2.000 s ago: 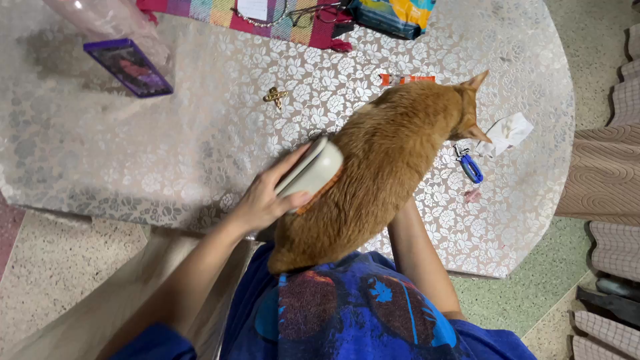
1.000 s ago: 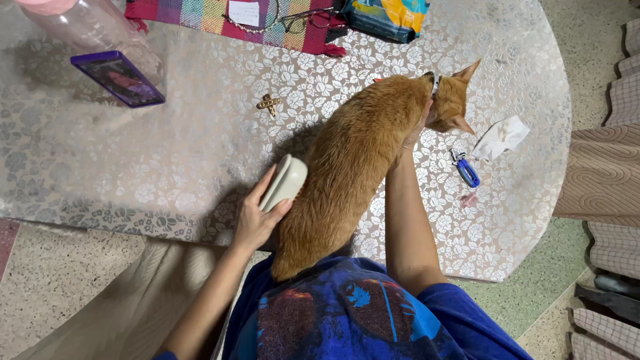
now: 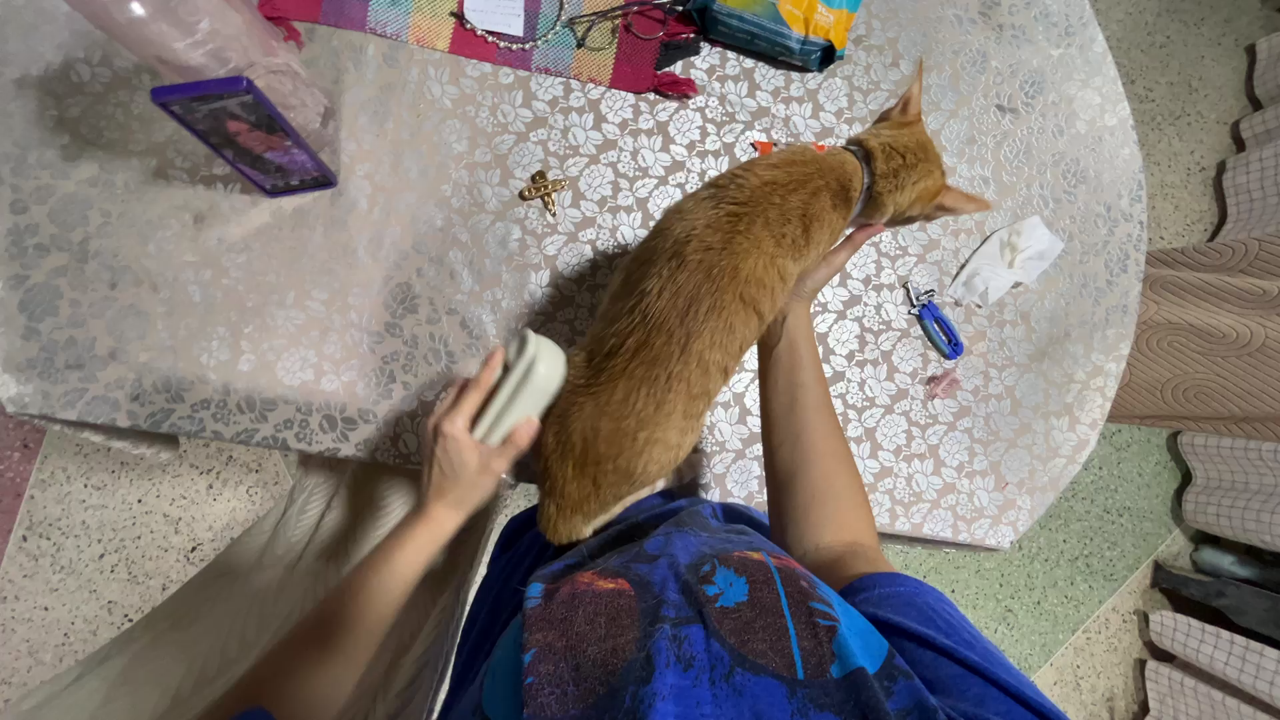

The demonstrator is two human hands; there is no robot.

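An orange cat [image 3: 690, 300] with a collar [image 3: 861, 185] is on the table against my shirt, its head toward the upper right and turned away. My left hand [image 3: 475, 440] grips a pale grooming brush [image 3: 523, 385] at the cat's left flank near the rump; its bristle side is hidden. My right hand [image 3: 835, 265] reaches under the cat's neck and chest, palm against it, fingers partly hidden. To the right of the cat lie blue-handled nail clippers [image 3: 937, 327], a crumpled white tissue [image 3: 1008, 260] and a small pink scrap [image 3: 941, 383].
A floral-patterned tablecloth [image 3: 400, 280] covers the table. On it are a purple-framed phone [image 3: 250, 137] beside a clear pink container [image 3: 215, 50], a gold hair clip [image 3: 543, 191], a woven cloth [image 3: 480, 45] with glasses [image 3: 625, 22] and beads, and a packet [image 3: 775, 30]. Cushioned chairs [image 3: 1200, 335] stand at right.
My right hand, low beside the cat two seconds ago, is now at its neck and chest. The brush in my left hand has moved from on the cat's back to beside its rump.
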